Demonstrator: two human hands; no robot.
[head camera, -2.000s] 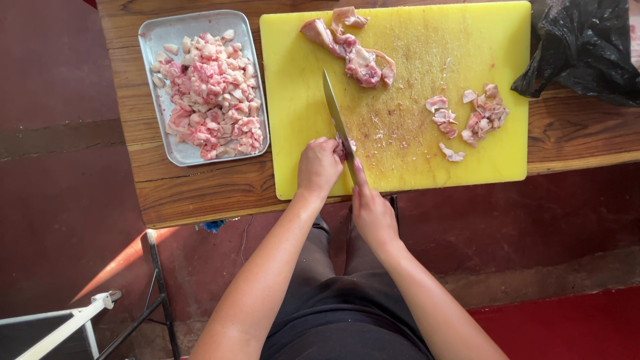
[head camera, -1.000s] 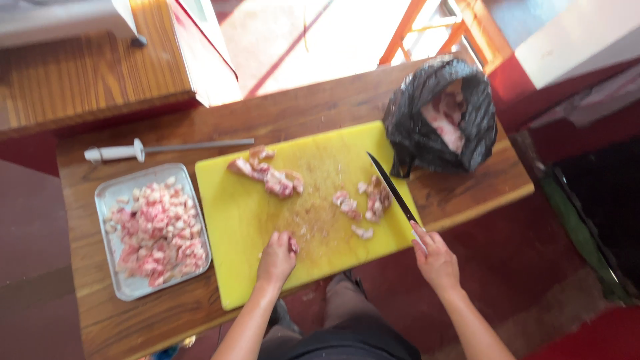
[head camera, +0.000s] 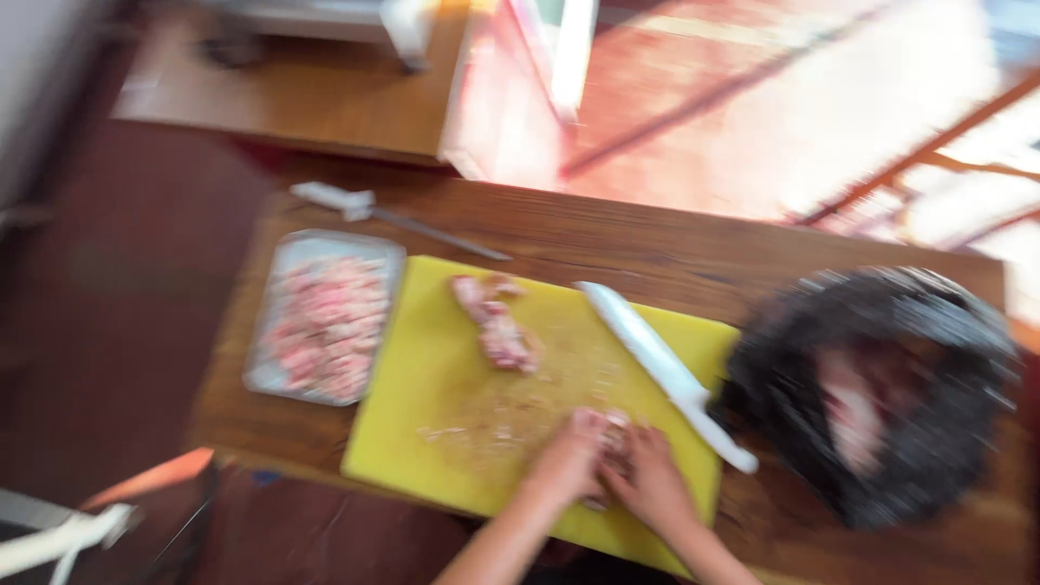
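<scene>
My left hand (head camera: 571, 455) and my right hand (head camera: 650, 475) close in from both sides on a heap of small meat pieces (head camera: 615, 443) at the lower right of the yellow cutting board (head camera: 406, 390). The fingers partly hide the heap. A kitchen knife (head camera: 650, 349) with a white handle lies on the board's right part, its handle reaching past the edge. One longer strip of raw meat (head camera: 500, 325) rests near the board's upper left. Left of the board, a metal tray (head camera: 400, 260) holds many cut meat pieces (head camera: 329, 325).
A black plastic bag (head camera: 934, 317) with larger raw meat (head camera: 849, 406) inside stands open to the right. A honing steel (head camera: 439, 234) with a white handle lies behind tray and board on the wooden table (head camera: 617, 244). Another wooden surface (head camera: 366, 106) is at the upper left.
The knife has left my right hand and lies on the board. Both hands have come together around the small pieces at the right. The view has shifted.
</scene>
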